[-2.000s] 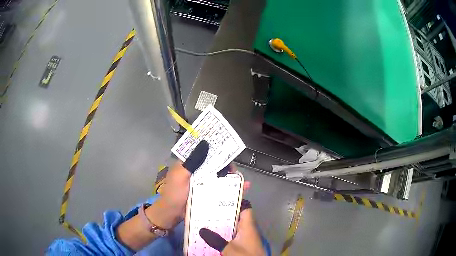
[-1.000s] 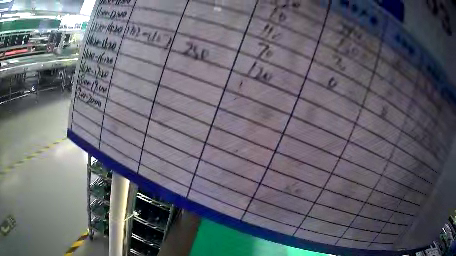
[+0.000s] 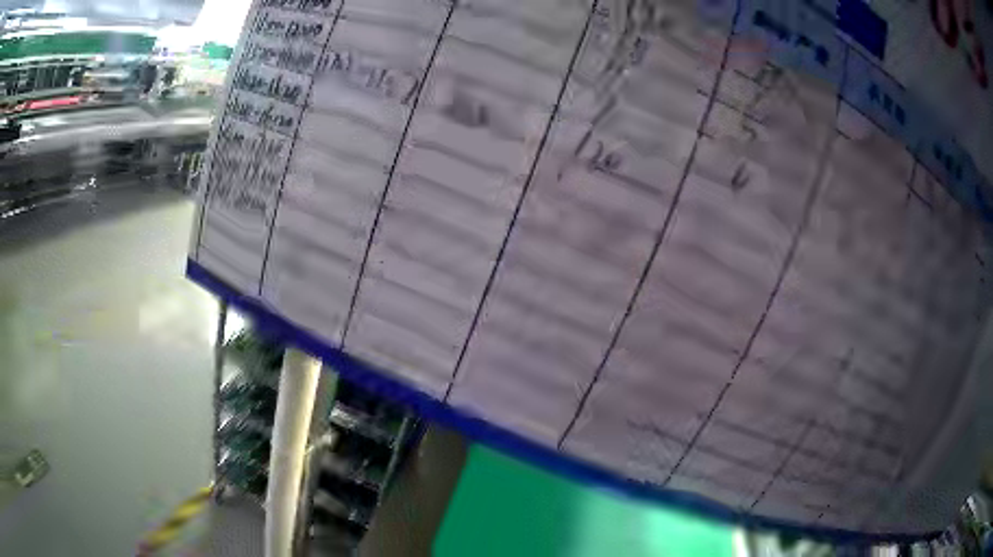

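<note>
A large white production plan board [image 3: 512, 261] with a drawn grid and a blue lower border fills most of the head view, tilted and close. Handwritten times run down its left column, and a few handwritten figures stand in other columns. Much of the writing is blurred. Neither of my hands shows in the picture. The phone and the paper card are not in view.
A pale metal post [image 3: 292, 452] stands below the board. Behind it is a rack [image 3: 370, 441] with dark shelves. A green surface [image 3: 566, 511] shows at the bottom. Yellow-black floor tape [image 3: 180, 520] lies at lower left, production lines at upper left.
The view has lifted from my hands with phone and card to the board; both hands have left the picture. Since the last earlier frame, the board's lower left corner has shifted right and slightly up.
</note>
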